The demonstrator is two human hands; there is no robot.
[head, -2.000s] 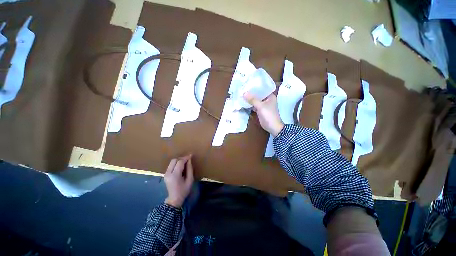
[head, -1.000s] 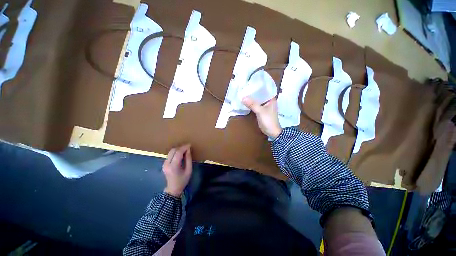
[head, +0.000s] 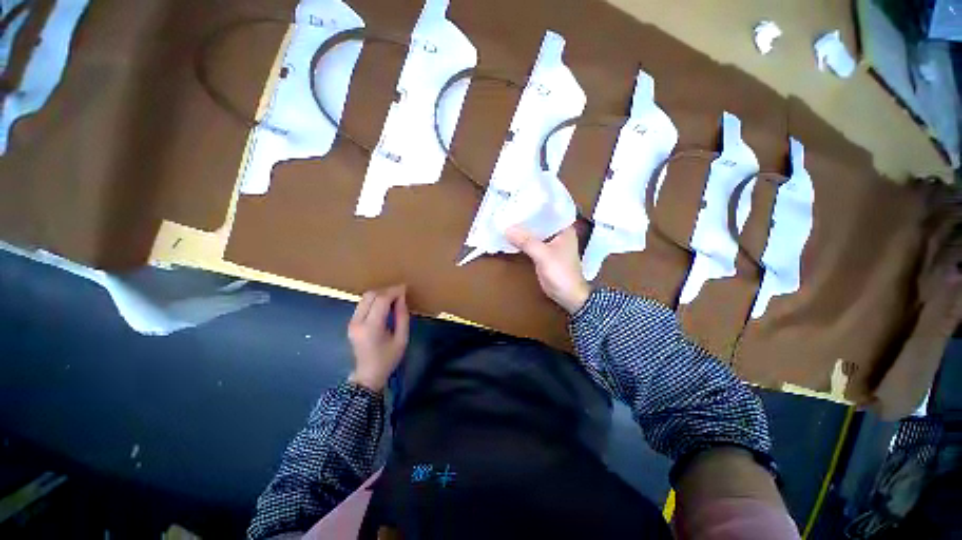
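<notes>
My right hand [head: 557, 262] is shut on the white glue bottle [head: 540, 211], tilted over the third white paper piece from the left of the main row. Its thin nozzle points down-left at that piece's lower end; the contact point is too small to tell. Brown panels [head: 348, 237] lie staggered in a row, each with a white paper piece [head: 411, 116] and a dark curved handle [head: 438, 142]. My left hand [head: 378, 335] is curled shut at the panels' front edge, fingertips touching the brown sheet; nothing shows in it.
A pale yellow-tan strip [head: 195, 245] shows under the panels' front edge. Crumpled white scraps [head: 834, 53] lie on the tan tabletop at the back right. More brown panels with white pieces lie at the far left. A white sheet [head: 158, 301] hangs below the table edge.
The bottle has moved down along the third white piece to its lower end, in my right hand. The view has shifted, so the panels sit higher in it. My left hand stays at the front edge.
</notes>
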